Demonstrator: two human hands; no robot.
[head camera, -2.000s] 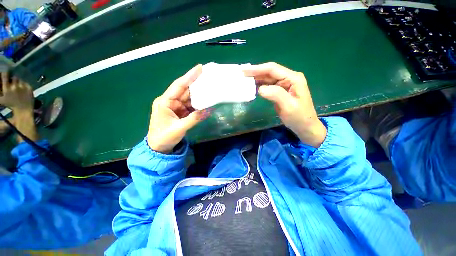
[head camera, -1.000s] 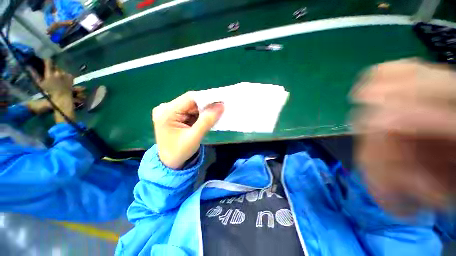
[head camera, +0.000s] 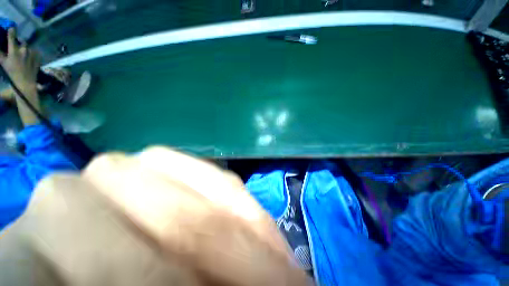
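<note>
A large blurred hand, apparently my left hand (head camera: 167, 223), fills the lower left of the head view, very close to the camera. Its fingertips and anything it holds cannot be made out. My right hand is not in view. The white paper is not visible. A slim black tool with a silver end (head camera: 301, 39) lies on the green worktop (head camera: 346, 89), just on the near side of the white edge strip (head camera: 223, 31).
Small parts (head camera: 247, 6) sit beyond the strip. A black tray with shiny parts (head camera: 494, 67) is cut off at right. A neighbour's hand (head camera: 22, 67) and a round dark disc (head camera: 82, 87) are at left. A metal post (head camera: 486, 14) stands at upper right.
The white paper, held in both hands and then only in my left, has gone from view. My right hand has left the picture. The large blurred hand has appeared at lower left. The view has shifted.
</note>
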